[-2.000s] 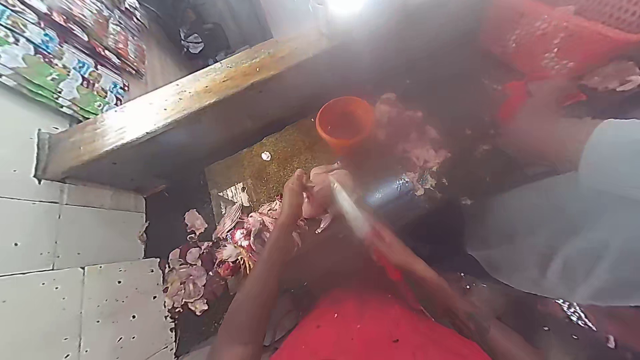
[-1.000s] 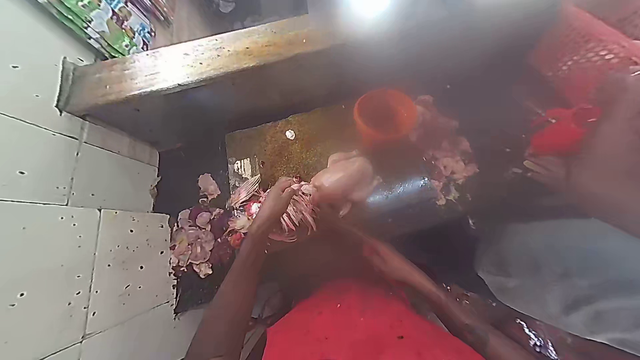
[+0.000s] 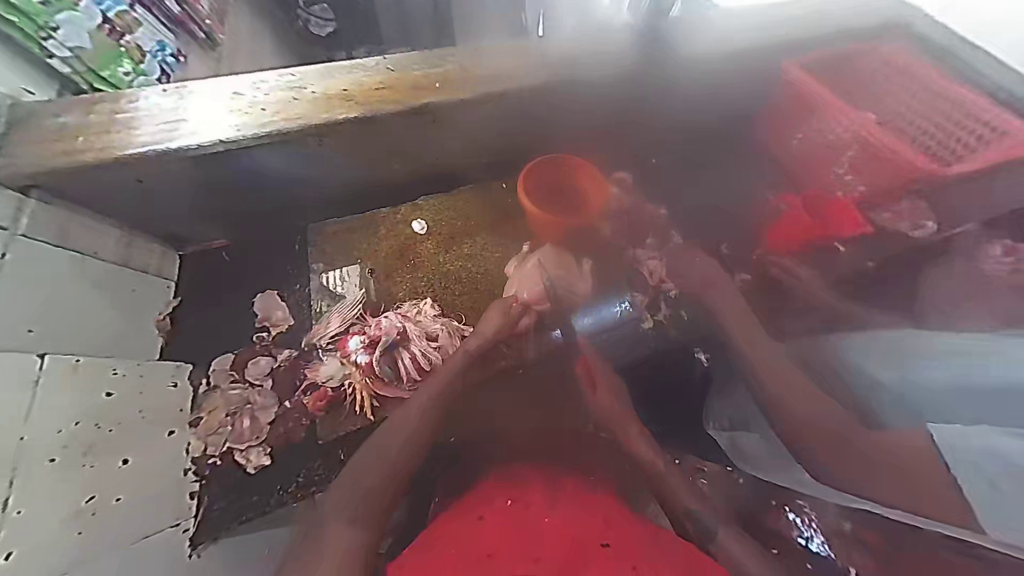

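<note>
A plucked poultry carcass (image 3: pixel 552 276) lies on a wet cutting board (image 3: pixel 448 240). My left hand (image 3: pixel 504 320) grips the near end of the carcass. Below and right of it is my right hand (image 3: pixel 596 380), closed around a knife (image 3: pixel 560 308) whose blurred blade reaches up to the carcass. Several pale feet and heads (image 3: pixel 400 344) are heaped on the board left of my left hand. An orange plastic container (image 3: pixel 562 192) stands just behind the carcass.
Skin and fat scraps (image 3: pixel 240 408) lie by the tiled wall (image 3: pixel 104 432) at left. A raised ledge (image 3: pixel 240 108) runs along the back. A co-worker's arm (image 3: pixel 768 360) reaches in from the right, near more scraps (image 3: pixel 656 272). A red plastic crate (image 3: pixel 880 120) stands at back right.
The co-worker's arm has come in toward the scraps beside the orange container. My left hand has moved from the heap of feet to the carcass. The knife now reaches the carcass.
</note>
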